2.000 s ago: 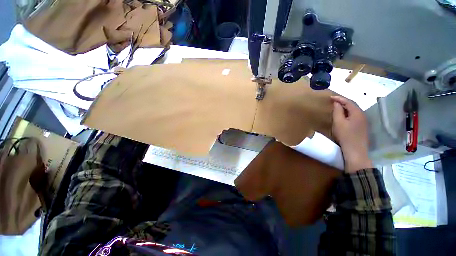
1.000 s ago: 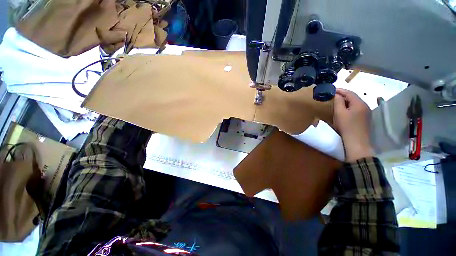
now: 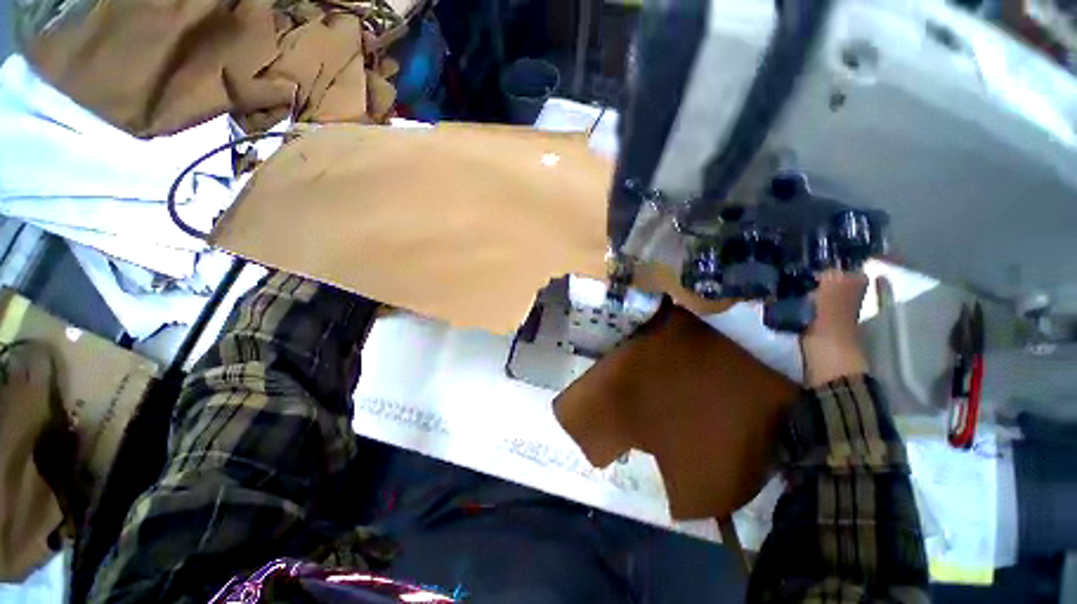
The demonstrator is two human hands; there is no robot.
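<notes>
The tan bag body panel [image 3: 413,224] lies under the sewing machine's needle and presser foot [image 3: 618,274], with a small pale label [image 3: 550,159] on it. A darker brown part [image 3: 685,407] hangs over the table's front edge, right of the metal needle plate [image 3: 585,336]. My right hand [image 3: 840,313] is behind the black tension knobs at the panel's right side; its fingertips are hidden, so its grip cannot be told. My left hand is hidden; only its plaid sleeve shows, running to the panel's lower left edge.
The machine arm [image 3: 945,153] fills the upper right. Red-handled snips [image 3: 966,378] rest at right, above papers [image 3: 963,501]. Stacked brown pieces [image 3: 213,59] with white backing [image 3: 83,153] lie upper left. A cardboard box [image 3: 106,378] stands at left, and a dark cup [image 3: 532,79] at the back.
The panel has shifted away from me under the needle, uncovering more of the needle plate. The machine head appears lower and further right in view. My right hand is now partly behind the knobs.
</notes>
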